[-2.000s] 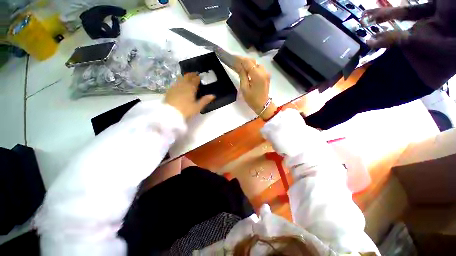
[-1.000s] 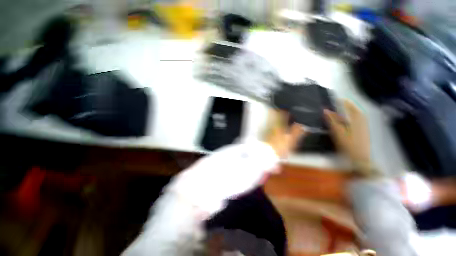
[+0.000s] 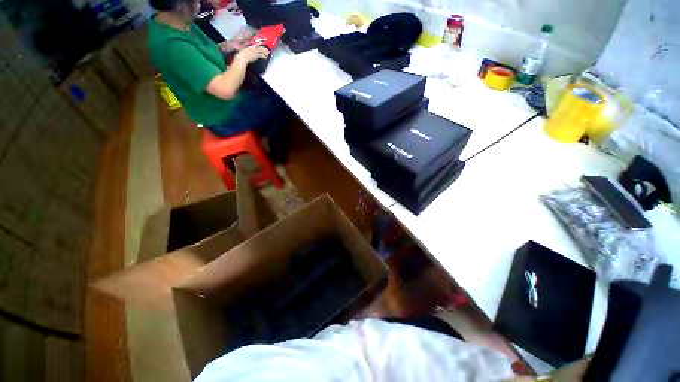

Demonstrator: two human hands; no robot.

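Note:
A black open box base [image 3: 549,302] lies on the table at the lower right with a white cable [image 3: 531,288] on it. A dark, blurred box or lid [image 3: 641,332] is cut off by the right edge. My left sleeve [image 3: 358,354] crosses the bottom. Only a sliver of my left hand [image 3: 570,370] shows at the bottom edge beside the dark piece; its grip is hidden. My right hand is out of the picture.
Stacked black gift boxes [image 3: 406,142] stand on the white table. An open carton [image 3: 328,216] holds black boxes below. A cable bag [image 3: 604,227] with a dark flat slab on it lies at right. A person in green [image 3: 195,71] sits on a red stool [image 3: 231,149].
The view has swung left to the stacks and carton. The box being handled at the table has shifted to the right edge, and my right hand has left the picture.

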